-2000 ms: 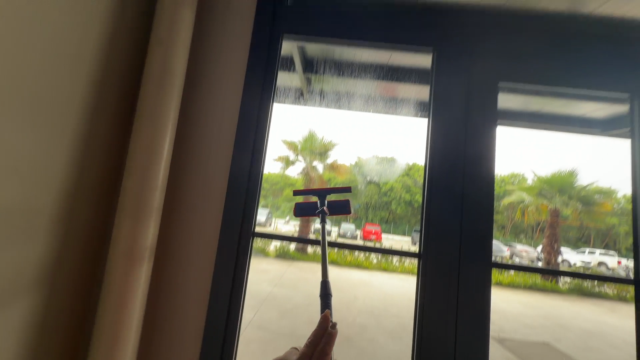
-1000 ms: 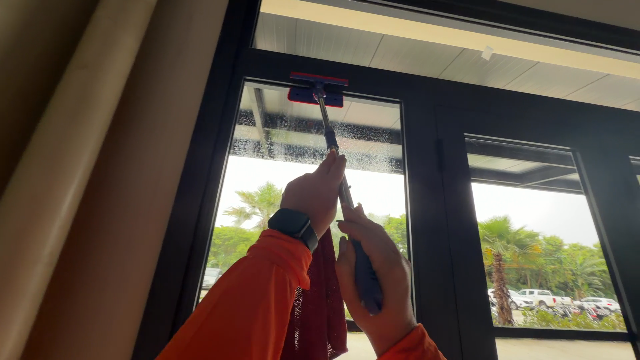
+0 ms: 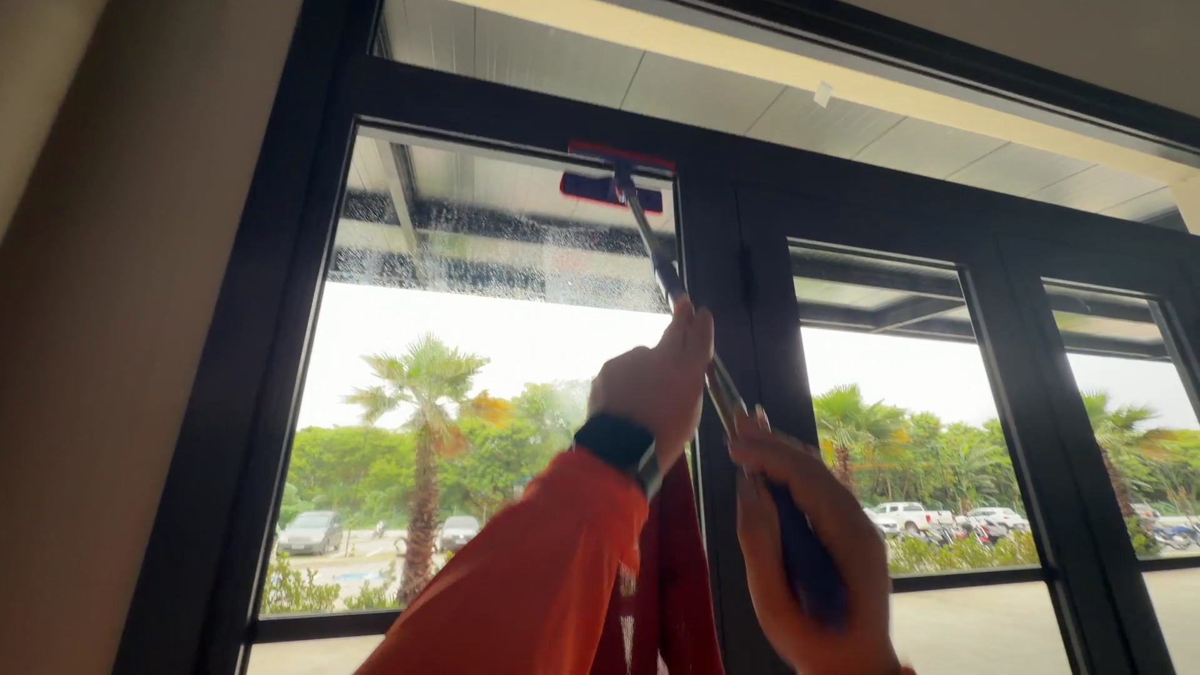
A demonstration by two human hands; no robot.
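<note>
My left hand [image 3: 653, 380], with a dark watch at the wrist, grips the upper metal pole of a window squeegee [image 3: 614, 183]. Lower on the same tool, my right hand [image 3: 816, 544] is closed around its blue handle [image 3: 804, 553]. The double head, blue with red edges, lies at the top right corner of a glass pane [image 3: 487, 356], beside the dark frame. Water drops cover the upper part of this pane. A dark red cloth [image 3: 680, 572] hangs below my left wrist.
Dark door frames [image 3: 741, 281] surround more glass panes to the right. A beige wall [image 3: 122, 328] stands at the left. Above is a transom pane [image 3: 562, 66]. Through the glass show palms, parked vehicles and shrubs.
Two seconds ago the squeegee head was in front of the middle of the pane. It went up to the top, then right along the top edge to the corner. Both arms have come into view.
</note>
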